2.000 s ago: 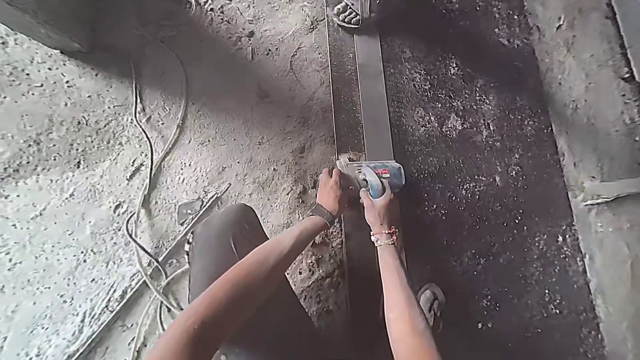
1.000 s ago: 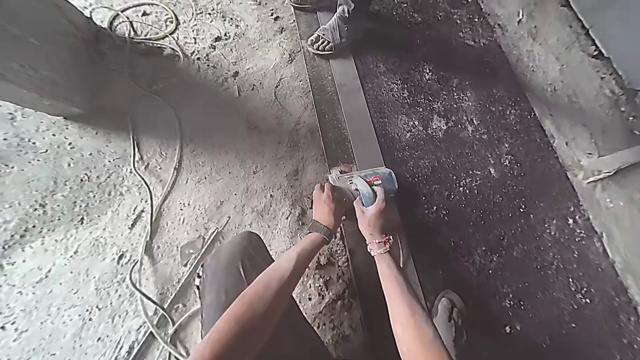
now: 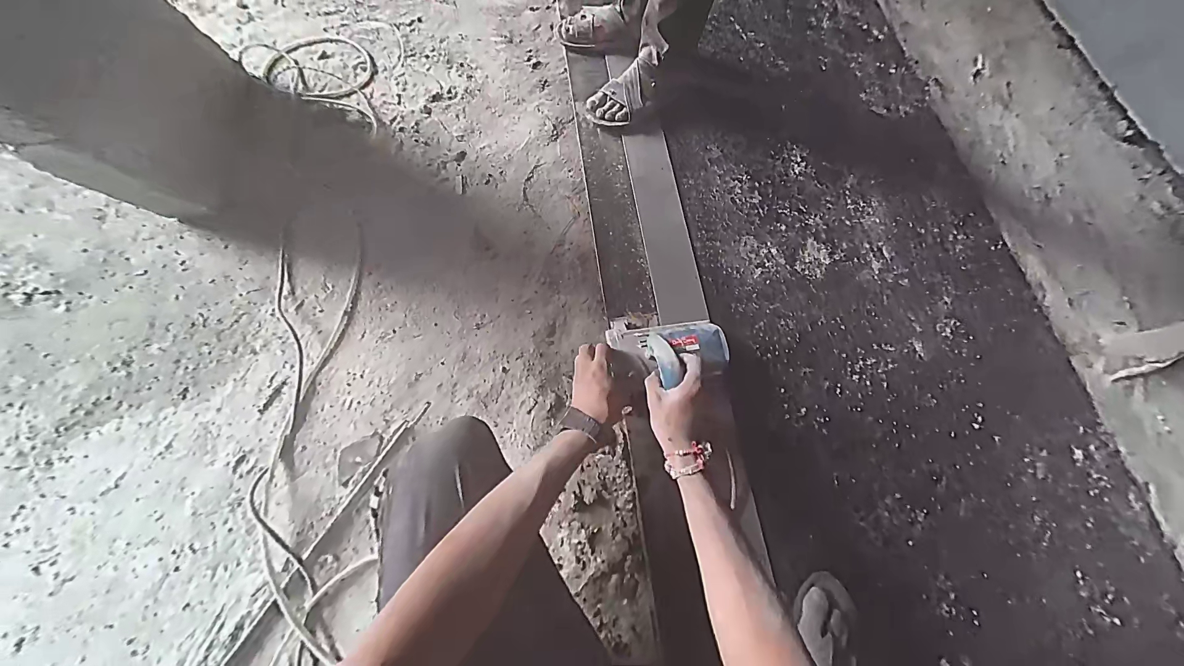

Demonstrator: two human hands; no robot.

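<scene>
A blue handheld power saw (image 3: 705,346) with a pale base plate rests across a long flat board or stone slab (image 3: 664,227) on the ground. My right hand (image 3: 673,396), with beaded bracelets at the wrist, is closed around its blue handle. On the left side of the tool, my left hand (image 3: 594,381), with a dark watch band, is at the edge of the base plate; whether its fingers grip the plate or only press on it cannot be told. The blade is hidden. A darker dusty strip (image 3: 615,222) runs along the slab's left side.
Another person's sandalled foot (image 3: 615,100) stands on the far end of the strips. Cable (image 3: 294,351) lies in loops at the left, near a thin rod (image 3: 356,490). A thick pillar (image 3: 120,102) stands at upper left; a concrete ledge (image 3: 1027,213) runs along the right.
The other person's feet show more fully on the strips than two seconds ago. My hands remain at the saw. The view has shifted.
</scene>
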